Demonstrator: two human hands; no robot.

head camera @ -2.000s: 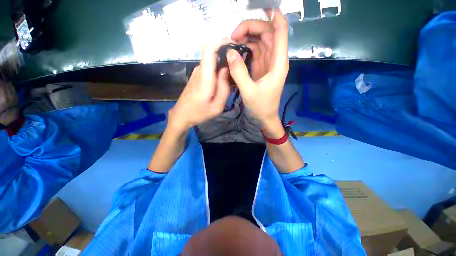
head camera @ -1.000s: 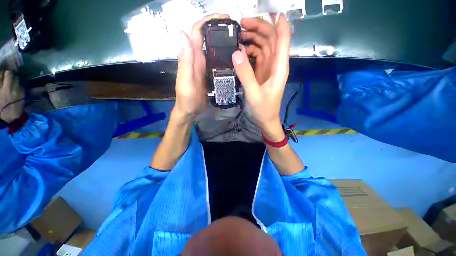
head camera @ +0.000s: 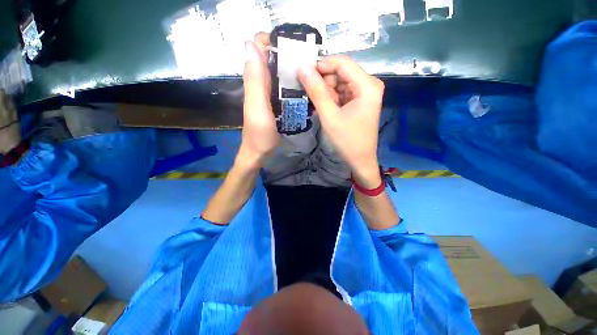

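Note:
A black rounded phone assembly (head camera: 294, 30) is upright in my left hand (head camera: 260, 111), with the fingers behind it and along its left edge. A speckled silvery-blue keypad board (head camera: 294, 114) shows at its lower end. A white rectangular sheet piece (head camera: 292, 60) with narrow side tabs covers the dark upper area. My right hand (head camera: 350, 108) holds the sheet piece at its right side, thumb on its face and the other fingers curled. Whether the sheet lies fully flat on the assembly I cannot tell.
Glaring white carrier sheets (head camera: 216, 39) lie on the dark green bench mat (head camera: 491, 49). Another black unit (head camera: 30, 36) is at the upper left. Neighbours' blue sleeves (head camera: 59, 203) show at both sides. Cardboard boxes (head camera: 481, 271) stand on the blue floor.
The phone assembly's upper area was uncovered one second ago; the white sheet piece now covers it. My right hand has moved slightly down and right, its fingers now curled at the sheet.

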